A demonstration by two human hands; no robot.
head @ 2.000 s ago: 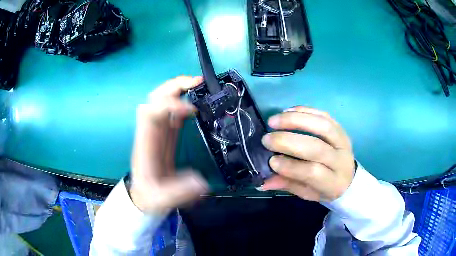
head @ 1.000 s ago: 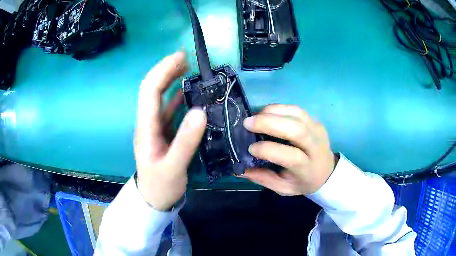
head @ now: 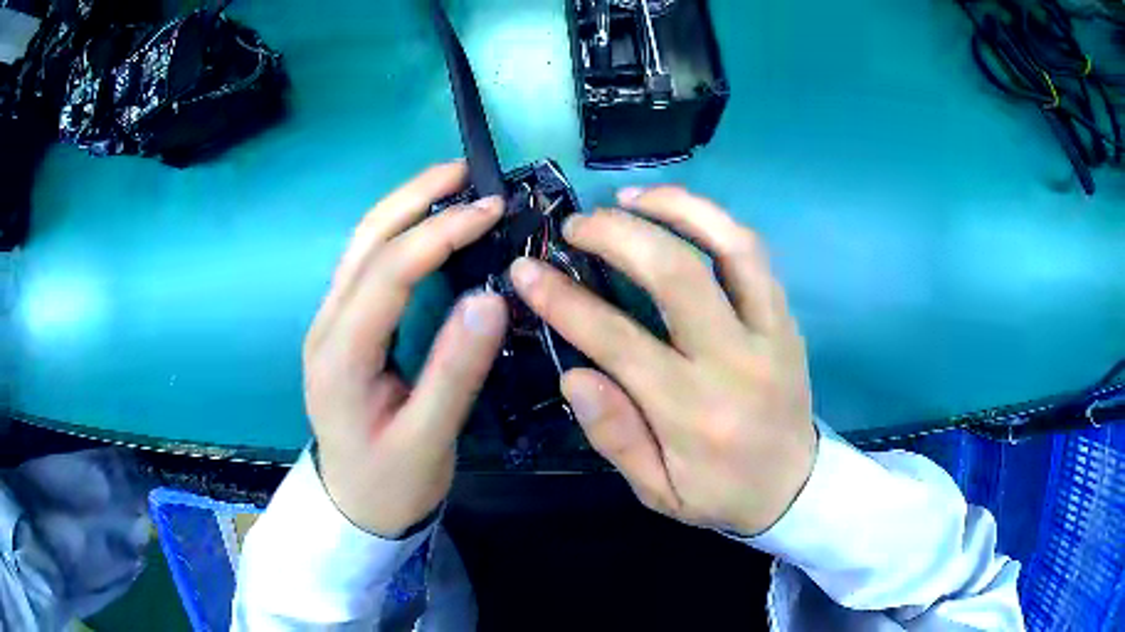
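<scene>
The black open housing [head: 533, 407] lies in front of me at the bench's near edge, tilted, its open side up. A thick black cord [head: 466, 111] runs from its far end away from me. Thin white and reddish inner wires [head: 549, 352] show inside, partly hidden by my fingers. My left hand [head: 401, 352] holds the housing's left side, fingertips by the cord's entry and thumb over the left edge. My right hand [head: 679, 358] is over the right side, with its index fingertip on the parts inside and its other fingers spread. Whether it pinches a wire cannot be told.
Another open black unit [head: 650, 124] stands on the green bench [head: 864, 309] beyond the housing. Black units [head: 173, 93] are heaped at far left, looped black cords [head: 1049, 74] lie at far right. Blue crates [head: 1086, 519] [head: 185, 556] and a person's sleeve [head: 74, 531] are below the edge.
My right hand has moved from the housing's right side to over its inside. My left fingertips have closed in by the cord's entry. The housing and cord have shifted slightly left.
</scene>
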